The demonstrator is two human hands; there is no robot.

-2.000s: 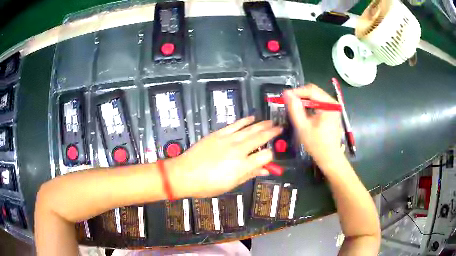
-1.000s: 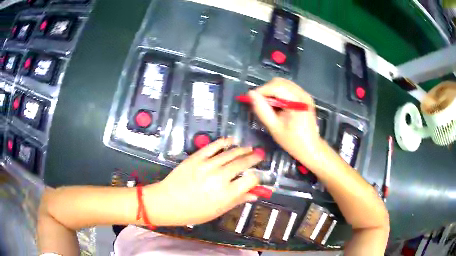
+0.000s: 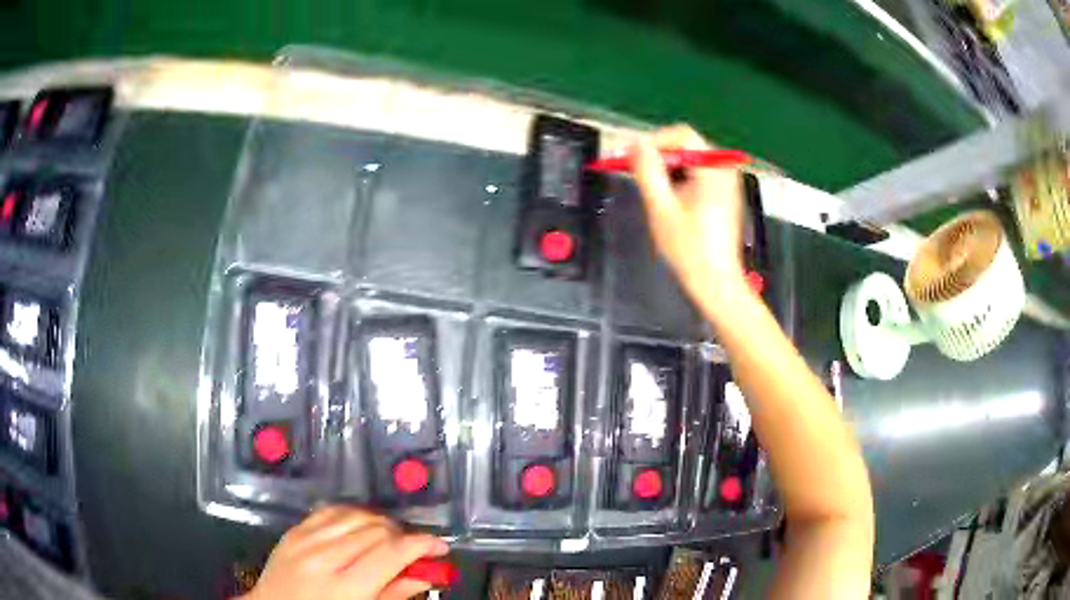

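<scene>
My right hand (image 3: 692, 217) holds a red marker pen (image 3: 675, 159) level over the upper row of a clear blister tray (image 3: 223, 387). The pen's left end is at the right edge of a black face-down phone (image 3: 560, 193) with a pale label and red round spot; I cannot tell if it touches. Another upper-row phone is partly behind my right hand. Several face-down phones lie in the lower row, such as one at the left (image 3: 277, 363). My left hand (image 3: 346, 557) is below the tray, its fingers on a short red piece (image 3: 429, 571), perhaps a pen cap.
Loose batteries (image 3: 598, 583) lie at the bottom edge, partly cut off. Another tray of phones (image 3: 43, 217) is at the left. A small cream fan (image 3: 968, 281) stands at the right. The green conveyor belt (image 3: 469, 35) runs behind a pale rail (image 3: 387, 106).
The view has shifted and turned. My right hand and pen have moved from the lower row to the upper row. My left hand has moved down and left, off the phones, with the red piece.
</scene>
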